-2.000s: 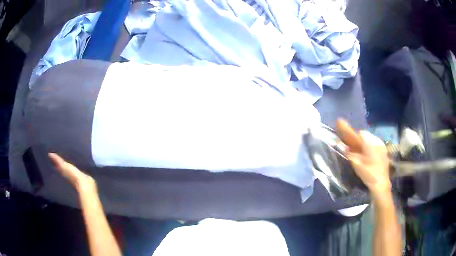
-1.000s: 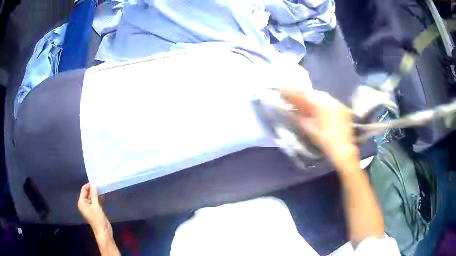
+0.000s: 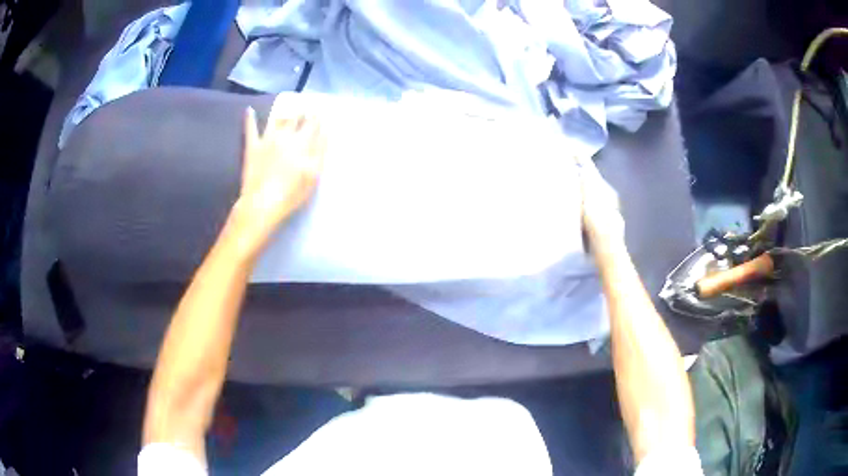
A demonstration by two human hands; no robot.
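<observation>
A light blue shirt, nearly white in the glare, lies flat over the long grey pressing pad. My left hand lies on the shirt's left end with its fingers spread. My right hand is at the shirt's right edge; its fingertips are lost in the glare, so I cannot tell whether they grip the cloth. The steam iron, with a silver pointed body and brown handle, stands at the table's right edge, touched by neither hand.
Crumpled blue shirts are heaped at the far side. A dark blue bar lies at the far left. A small black rectangle is at the left near edge. The iron's yellowish tube rises at right. Dark green cloth hangs lower right.
The iron has left my right hand and stands at the right edge. My left hand has moved from the shirt's near left corner up onto its far left part. The shirt's left edge lies further right.
</observation>
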